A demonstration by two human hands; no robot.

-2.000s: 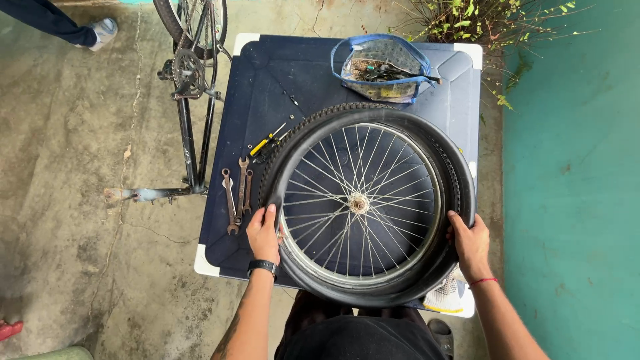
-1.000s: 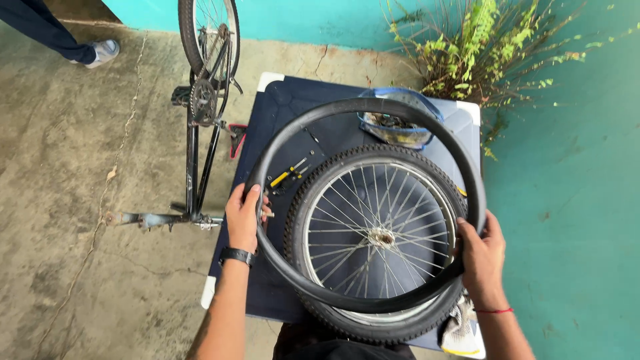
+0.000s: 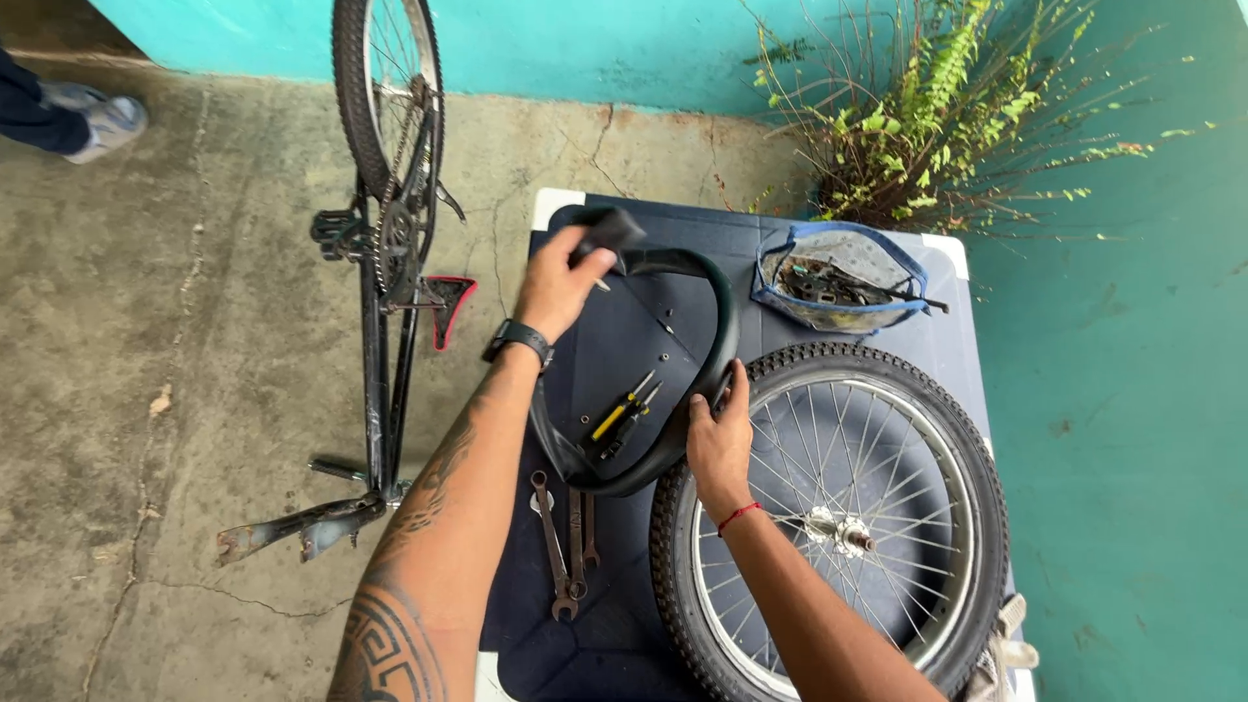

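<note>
A black rubber inner tube (image 3: pixel 726 322) is held in both hands above the left part of the dark table. My left hand (image 3: pixel 565 278) grips its upper left part, which is blurred. On the tube's right side, my right hand (image 3: pixel 720 429) has its fingers closed around the rubber. Below and to the right lies a spoked bicycle wheel with a knobby tire (image 3: pixel 673 526), partly covered by my right forearm. Two screwdrivers (image 3: pixel 624 408), one with a yellow handle, show through the loop of the tube. Several wrenches (image 3: pixel 551 541) lie just below the tube.
A blue-edged clear bag (image 3: pixel 843 312) of small parts stands at the table's (image 3: pixel 673 219) back right. Left of the table is a bicycle frame (image 3: pixel 375 390) with a wheel. A potted fern (image 3: pixel 907 146) grows behind. Light gloves (image 3: pixel 1004 648) lie at lower right. Another person's foot (image 3: pixel 112 127) shows upper left.
The inner tube, which was over the wheel in both earlier frames, is now left of it over the tools. Both hands have moved left with it, and its loop has changed shape.
</note>
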